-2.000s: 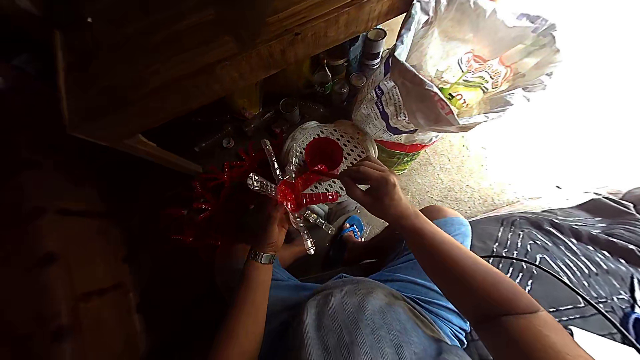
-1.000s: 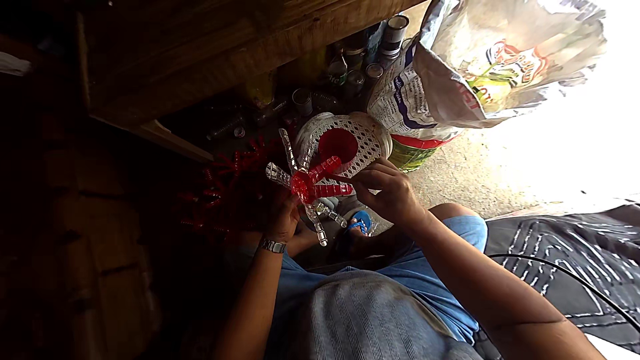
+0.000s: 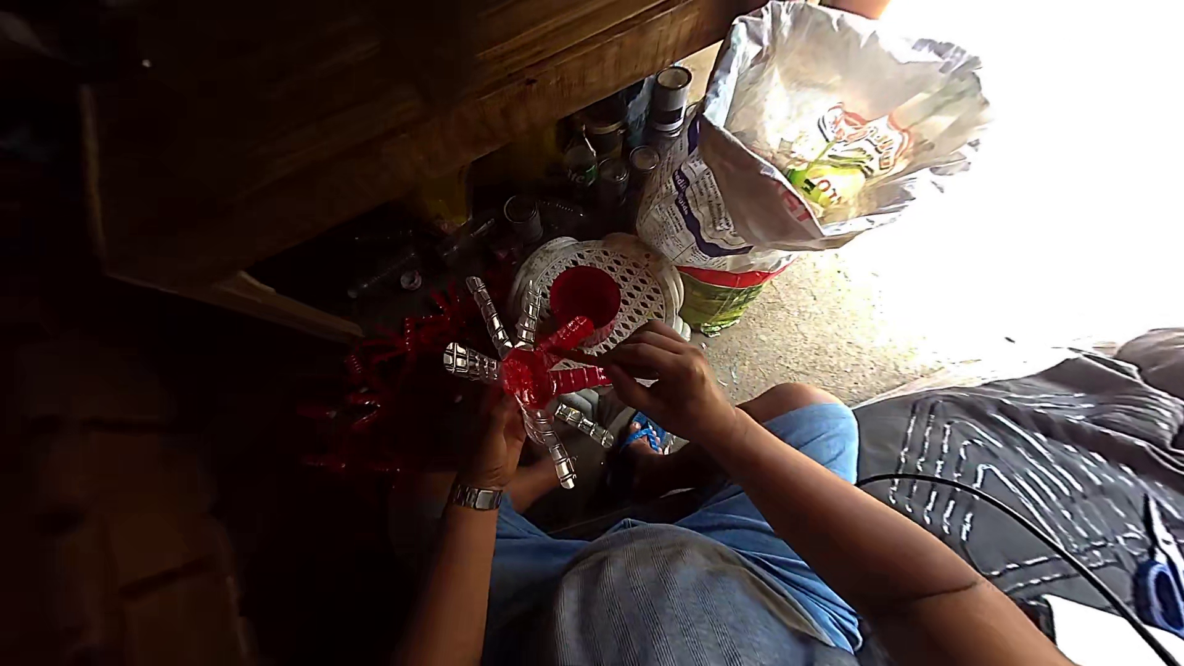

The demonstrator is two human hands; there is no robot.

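My left hand [image 3: 499, 435], with a watch on its wrist, holds a flower-like piece of cut clear plastic [image 3: 525, 375] from below. Its centre and two of its ribbed arms are red; the other arms are clear. My right hand [image 3: 668, 377] pinches a thin, dark stick, perhaps a brush, whose tip is at the red arms. Behind the piece, a red container [image 3: 585, 298] sits on a white perforated plastic stool [image 3: 645, 287]. To the left, in shadow, lie more red ribbed pieces [image 3: 407, 356].
A large printed sack [image 3: 731, 176] stands beyond the stool. Cans [image 3: 670, 97] and bottles are under a wooden table [image 3: 416, 120]. At right are dark patterned fabric [image 3: 999, 472], a black cable [image 3: 1036, 532] and blue-handled scissors [image 3: 1158, 587]. A foot in a blue sandal is below the piece.
Red covers more of the upper right arm of the plastic piece than two seconds ago. Both hands keep their hold. The view has shifted slightly.
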